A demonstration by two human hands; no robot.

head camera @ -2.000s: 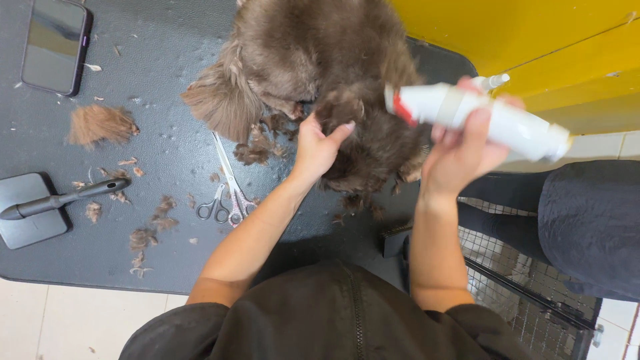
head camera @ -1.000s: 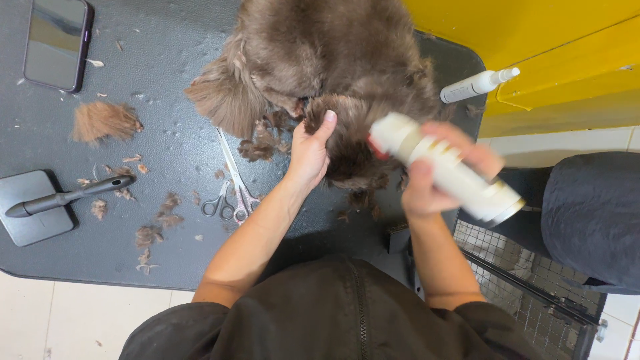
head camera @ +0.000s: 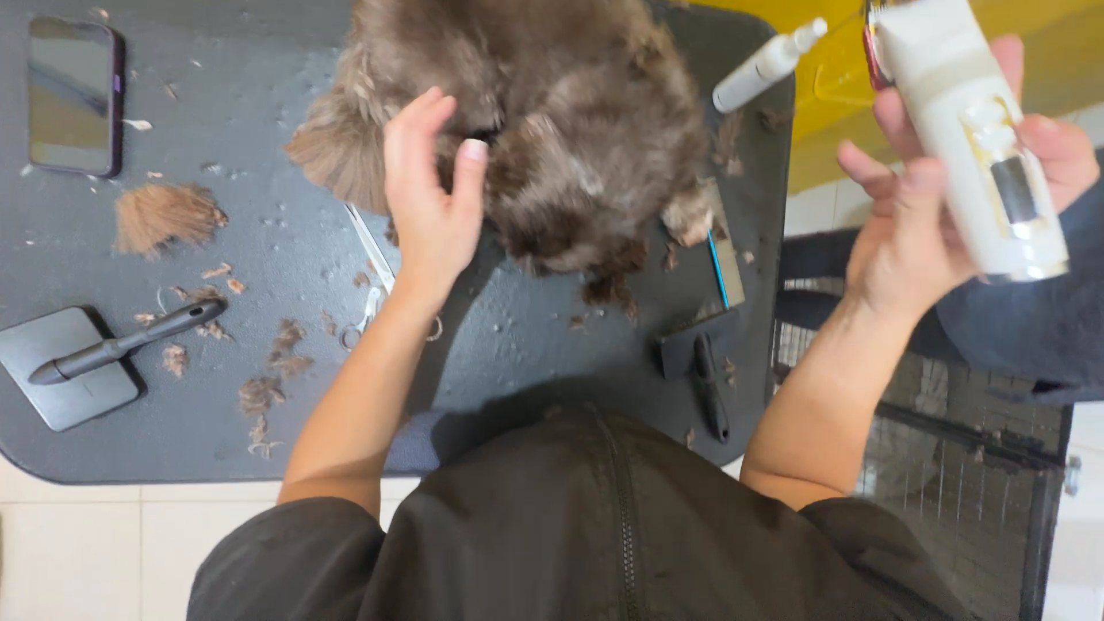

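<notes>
A brown long-haired dog (head camera: 586,112) is on the black grooming table (head camera: 483,362), its head low near the middle of the view. My left hand (head camera: 435,185) is at the dog's left side in the picture, fingers apart, with nothing held in it; whether it touches the coat I cannot tell. In my right hand (head camera: 931,207) are white cordless hair clippers (head camera: 975,129), raised at the upper right, away from the dog, blade end up. Metal scissors (head camera: 373,254) lie partly hidden under my left forearm.
On the left are a smartphone (head camera: 73,99), a tuft of tan hair (head camera: 168,217) and a slicker brush (head camera: 69,366). A second brush (head camera: 703,354), a comb (head camera: 724,246) and a white spray bottle (head camera: 768,67) are on the right. Beyond the table edge stands a wire cage (head camera: 931,466).
My right hand has lifted the clippers up and right, away from the dog. My left hand has let go of the dog's head hair and spread its fingers, moving left. The dog's head has shifted.
</notes>
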